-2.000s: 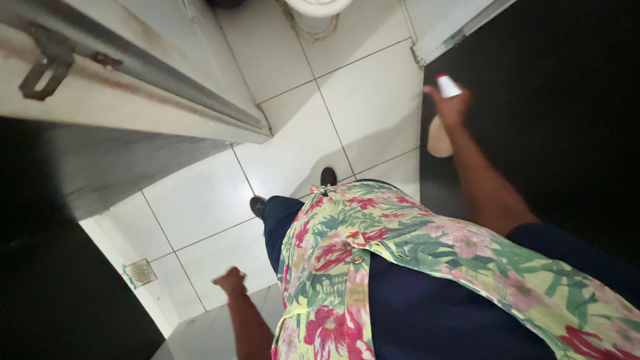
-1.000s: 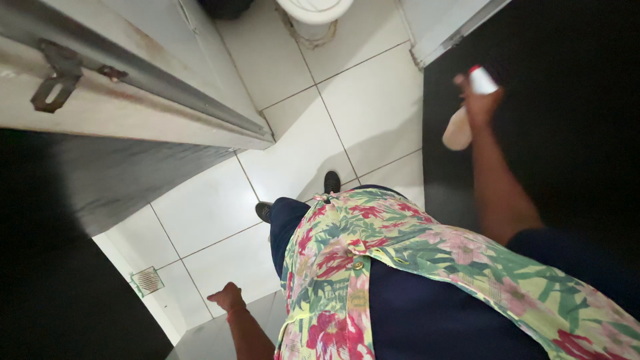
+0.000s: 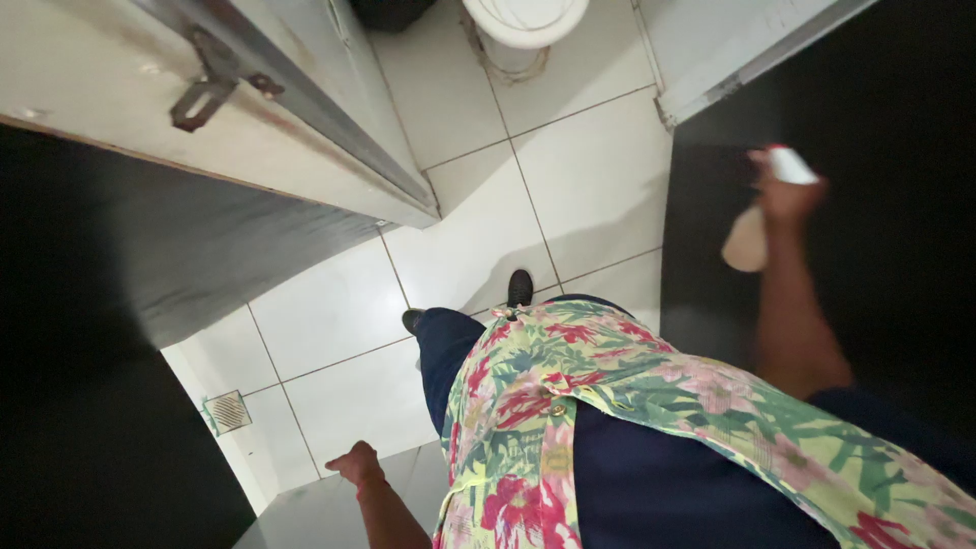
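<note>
My right hand [image 3: 793,194], blurred, is wrapped around a white object with a red edge [image 3: 791,166] over the dark area at the right. A beige rounded thing [image 3: 745,242] shows beside the wrist; whether it belongs to the same object I cannot tell. At the lower left, my left hand [image 3: 358,465] hangs above the tiled floor with a finger pointing out and nothing visible in it. A red band circles that wrist. A floral cloth garment [image 3: 549,366] covers my front over dark blue clothing, and two dark shoes [image 3: 521,288] stand on the tiles.
A pale door or panel edge with a rusty metal latch [image 3: 204,103] stands at the upper left. The white base of a toilet [image 3: 526,23] is ahead, near a dark object [image 3: 393,11]. A light panel [image 3: 705,46] stands at the upper right, and a floor drain [image 3: 229,412] lies at the lower left.
My right hand has moved to the right, away from the light panel's edge, with the white object still in it. My left hand has dropped slightly lower in view.
</note>
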